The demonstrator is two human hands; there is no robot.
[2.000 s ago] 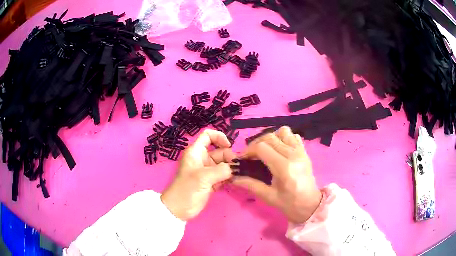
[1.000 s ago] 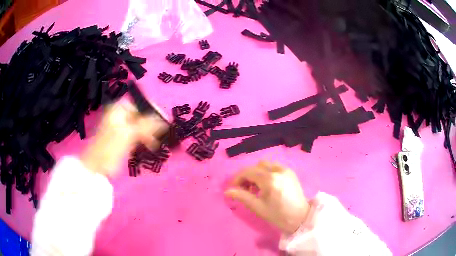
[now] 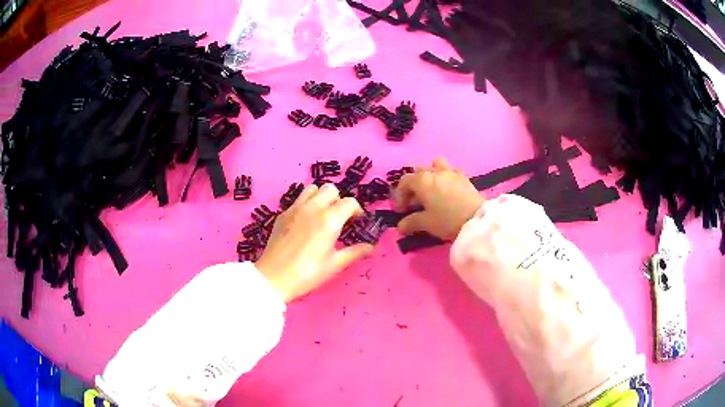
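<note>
The loose buckle pile [image 3: 370, 189] of small black pronged pieces lies at the table's centre. My left hand [image 3: 314, 238] is over the near part of this pile, palm down, its fingertips among the buckles; whether it grips one is hidden. My right hand [image 3: 436, 203] is just right of the pile, on the left ends of the loose black webbing straps [image 3: 517, 171]. Its fingertips are at a strap end, and I cannot tell whether they hold it.
A shaggy strap pile [image 3: 119, 127] is at left, a large strap heap [image 3: 612, 95] at upper right. A second buckle cluster [image 3: 354, 107] and a crumpled clear bag [image 3: 306, 32] are at top centre. A smartphone [image 3: 669, 306] lies at right on the pink table [image 3: 350, 358].
The strap piece seen between both hands is gone from them. My left hand went to the left pile, then back to the central buckles. My right hand moved up to the loose straps.
</note>
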